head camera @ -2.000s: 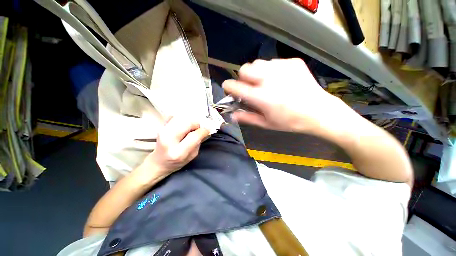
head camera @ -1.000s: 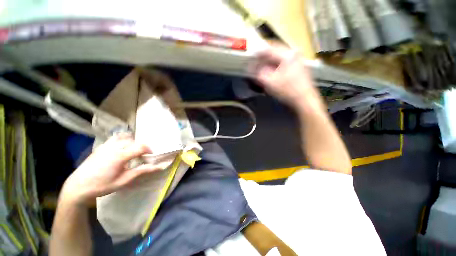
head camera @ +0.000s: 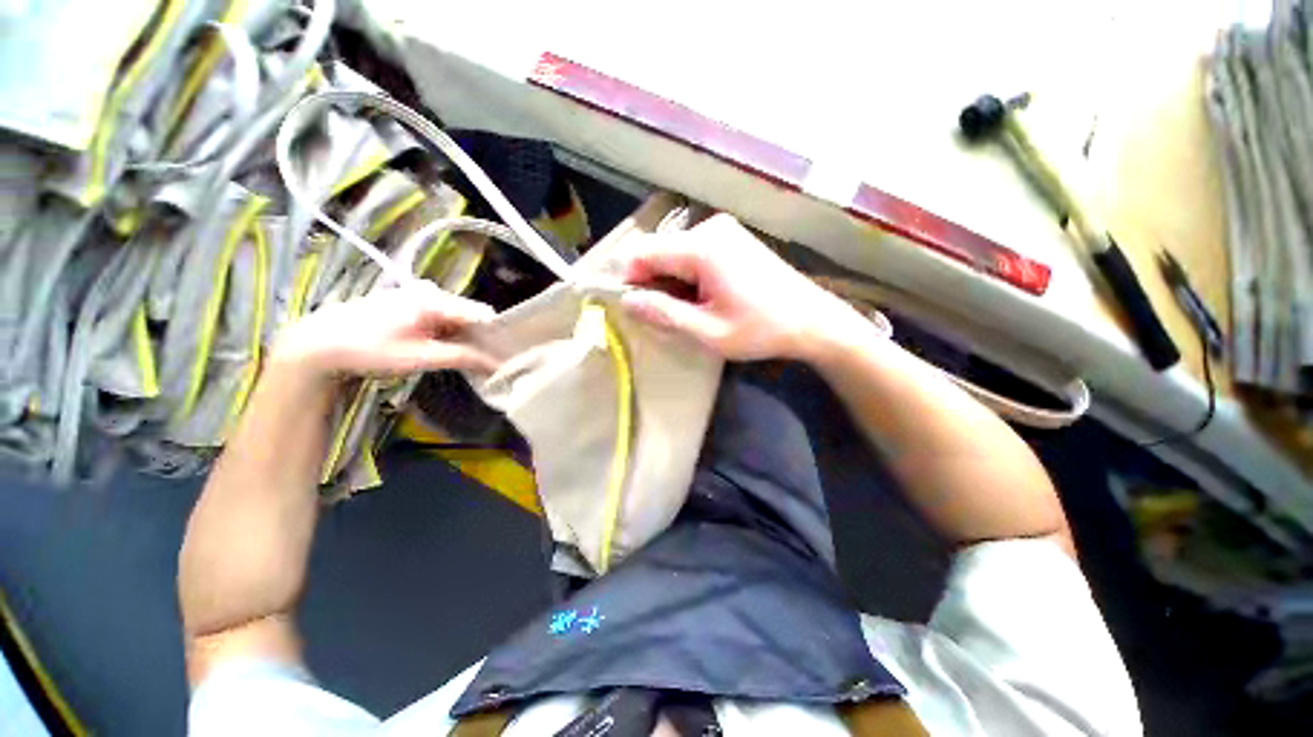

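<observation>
A beige bag body (head camera: 662, 418) hangs between my hands over the lap, with a yellow tape strip (head camera: 622, 418) running down its side. My left hand (head camera: 396, 331) grips the bag's upper left edge. My right hand (head camera: 716, 288) pinches the top edge near the upper end of the yellow tape. One long strap (head camera: 418, 123) loops up to the left, and another strap (head camera: 1030, 415) sticks out to the right. The fingertips inside the folds are partly hidden.
A hammer (head camera: 1068, 216) and small dark snips (head camera: 1192, 303) lie on the pale worktable. Red strips (head camera: 950, 238) line the table edge. Stacked bags with yellow edges (head camera: 187, 288) are at left. Folded grey-beige pieces (head camera: 1267, 202) are at right. A dark apron (head camera: 691, 612) covers the lap.
The view has swung, showing more of the left heap and table. My right hand has come from the table edge onto the bag. The zipper opening no longer shows; the yellow-taped side faces up.
</observation>
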